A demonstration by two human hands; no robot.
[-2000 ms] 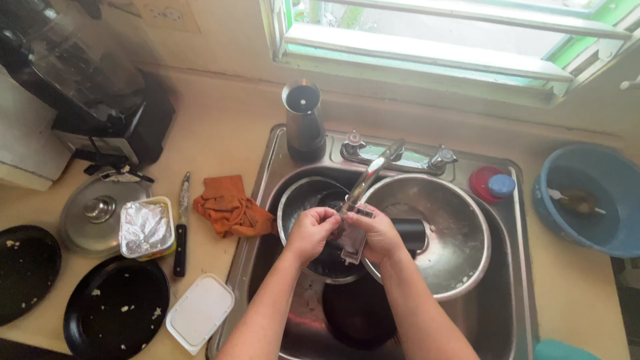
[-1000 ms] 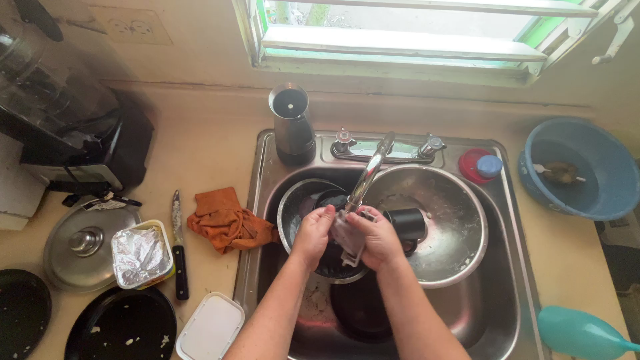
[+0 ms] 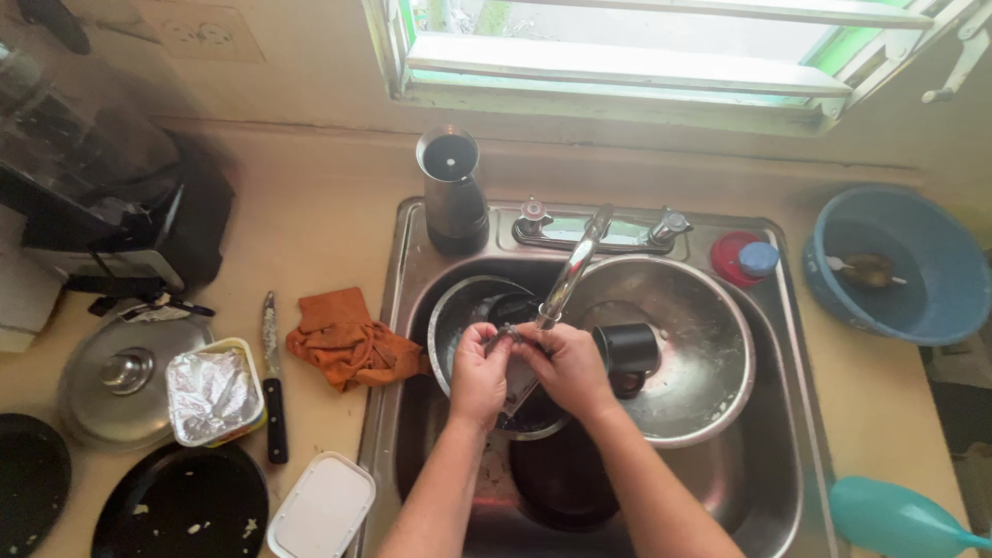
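Observation:
My left hand and my right hand meet just below the spout of the chrome faucet. Between their fingertips they pinch a small, crumpled, greyish item whose kind I cannot tell. A pale flat edge shows below the fingers. Under my hands a metal pot with dark things inside stands in the steel sink. Beside it, a large stainless bowl holds a black cup. A dark round pan lies lower in the basin, partly hidden by my forearms.
Left of the sink are an orange cloth, a knife, a foil-covered tub, a white lid, a pot lid and a black pan. A steel canister stands behind; a blue basin is at right.
The pale item hung visibly between my hands before; now the fingers are bunched around it and less of it shows. Both hands remain under the faucet.

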